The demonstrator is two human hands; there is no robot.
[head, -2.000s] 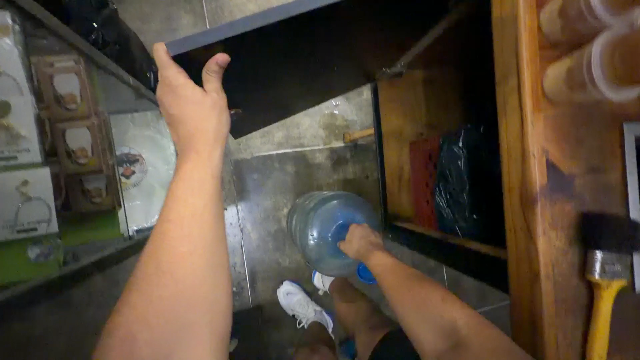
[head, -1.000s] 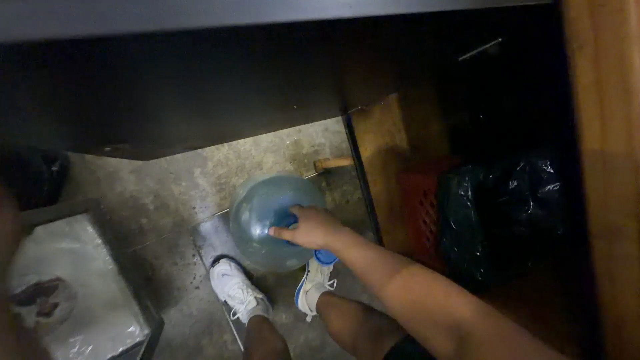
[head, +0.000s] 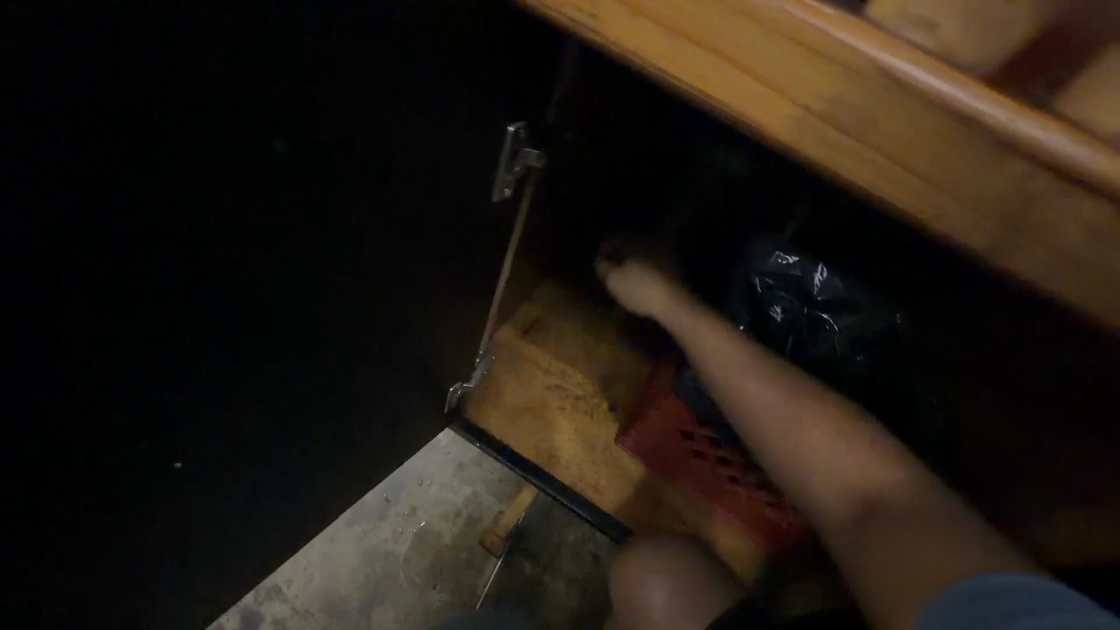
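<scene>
My right hand (head: pixel 632 278) reaches into the dark inside of a wooden cabinet, above its bare wooden floor board (head: pixel 556 411). Its fingers fade into shadow, so whether they hold anything cannot be told. Right of the forearm a black plastic bag (head: pixel 814 302) rests in or behind a red plastic crate (head: pixel 691 446), which lies partly under the arm. My left hand is out of view.
A dark cabinet door (head: pixel 219 262) fills the left side, with metal hinges (head: pixel 516 162) at its edge. The wooden counter edge (head: pixel 831 114) runs across the upper right. Below lie the concrete floor (head: pixel 385 516), a wooden piece (head: pixel 507 523) and my knee (head: pixel 669 577).
My right hand has left the blue water jug and moved into the cabinet. The jug is no longer in view. My left hand, on the door two seconds ago, has gone out of view.
</scene>
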